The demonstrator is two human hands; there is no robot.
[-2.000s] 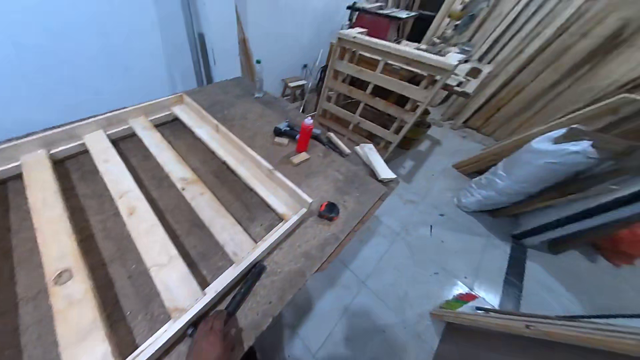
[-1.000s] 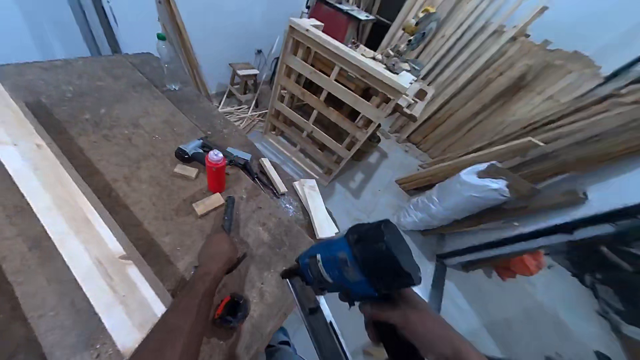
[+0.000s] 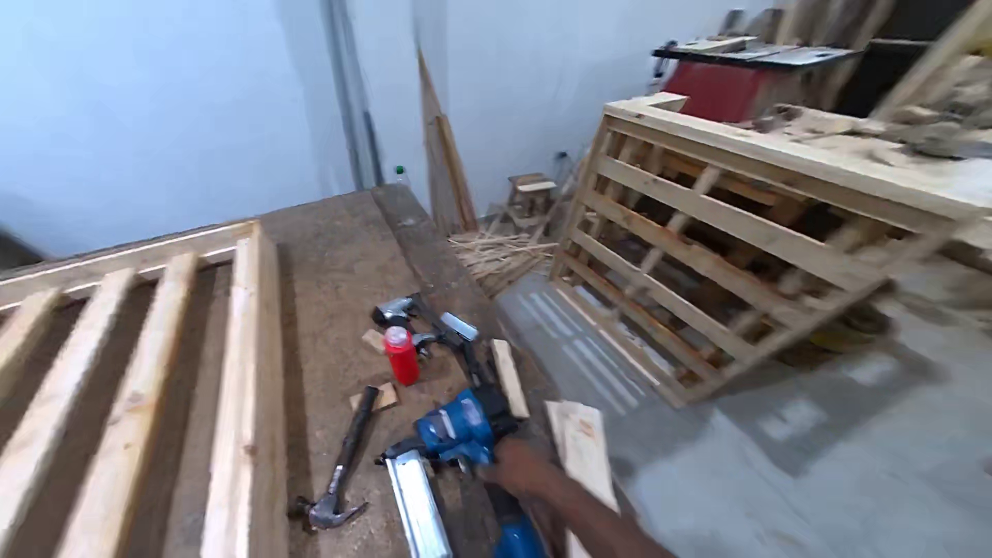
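My right hand grips the handle of a blue nail gun with a silver magazine, low over the wooden workbench. My left hand is out of view. A claw hammer lies on the bench left of the nail gun, its head toward me. Beyond it stand a red bottle and, behind that, a grey and black power tool. Small wood blocks lie near the bottle. On the left, a slatted pine frame rests on the bench.
A slatted wooden frame leans right of the bench, over the tiled floor. Wood offcuts lie along the bench's right edge. Behind are a small wooden stool, thin wood strips and a red machine with a flat top.
The nail gun in my right hand has come down and left over the bench. My left hand, at the hammer's handle one second ago, has left the view. The view has swung left.
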